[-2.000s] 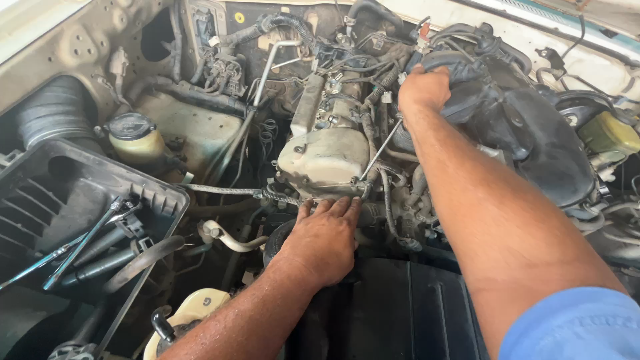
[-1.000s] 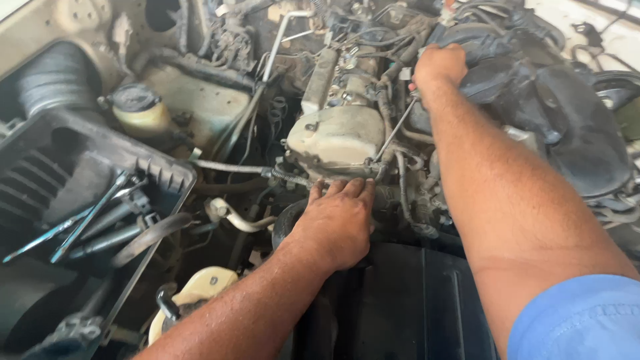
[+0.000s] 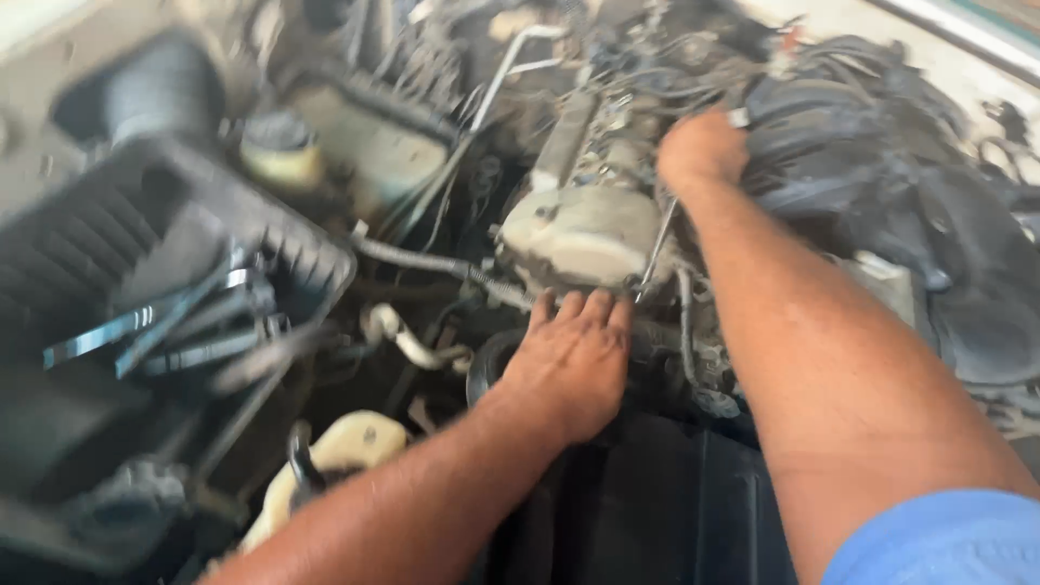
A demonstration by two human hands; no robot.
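My right hand [image 3: 703,150] is closed around the upper end of a thin metal wrench [image 3: 660,244] beside the engine. The tool slants down to the front edge of the pale engine timing cover [image 3: 589,231]. Just below that cover rests my left hand [image 3: 577,357], palm down, its fingertips at the cover's lower edge; whether they grip anything is hidden. A corrugated hose [image 3: 431,262] runs in from the left toward those fingertips.
Several metal tools [image 3: 183,341] lie in the open black air filter box [image 3: 325,280] at left. Near it are a capped fluid reservoir [image 3: 280,154] and a yellowed plastic tank [image 3: 357,443]. The black intake manifold [image 3: 845,154] fills the right side.
My right hand has shifted slightly toward the engine's centre, and the tool in it stands steeper than before. My left hand stays at the front of the cover.
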